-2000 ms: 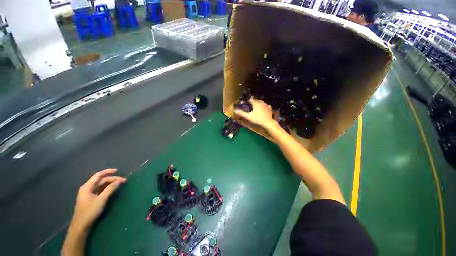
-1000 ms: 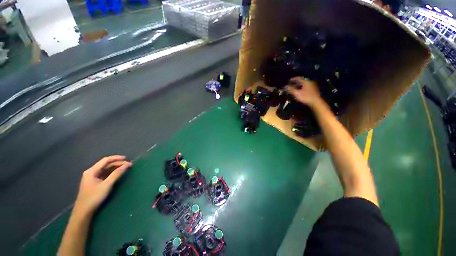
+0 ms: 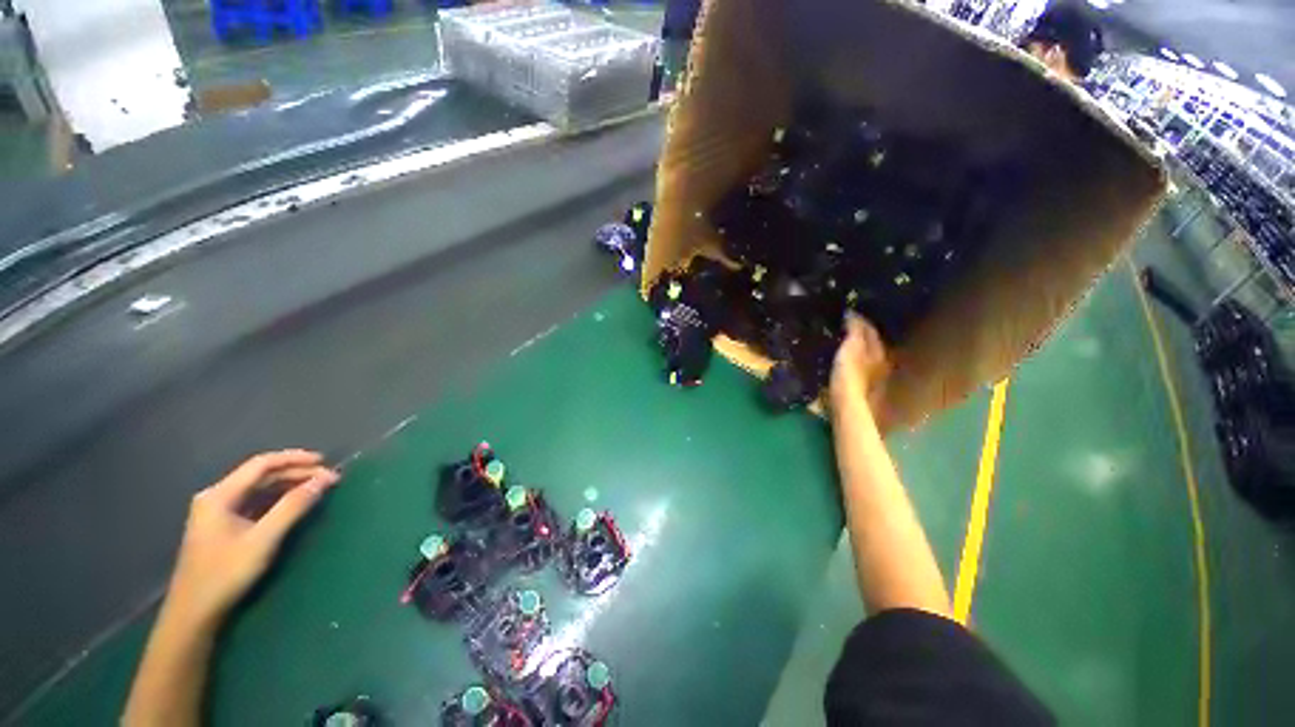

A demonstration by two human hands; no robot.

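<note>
A large cardboard carton (image 3: 1051, 305) lies tilted with its open mouth facing me, holding a dark heap of black housings (image 3: 795, 256). My right hand (image 3: 859, 362) is at the carton's lower lip, beside the heap; whether it holds a part cannot be told. A few black housings (image 3: 685, 341) have come out at the carton's lower left corner onto the green bench (image 3: 710, 497). Several black housings (image 3: 518, 533) with green-ended cylinders and red leads lie clustered in front of me. My left hand (image 3: 263, 518) is empty, fingers apart and slightly curled, left of the cluster.
A dark grey belt (image 3: 355, 298) runs along the left, with a small white piece (image 3: 149, 305) on it. A blue-white wired part (image 3: 616, 244) lies on the belt by the carton. A silvery block stack (image 3: 547, 71) stands behind. A person's head (image 3: 1062, 36) shows behind the carton.
My right hand has moved from deeper in the carton down to its lower lip. More housings show at the carton's mouth than two seconds ago. My left hand stays in nearly the same place.
</note>
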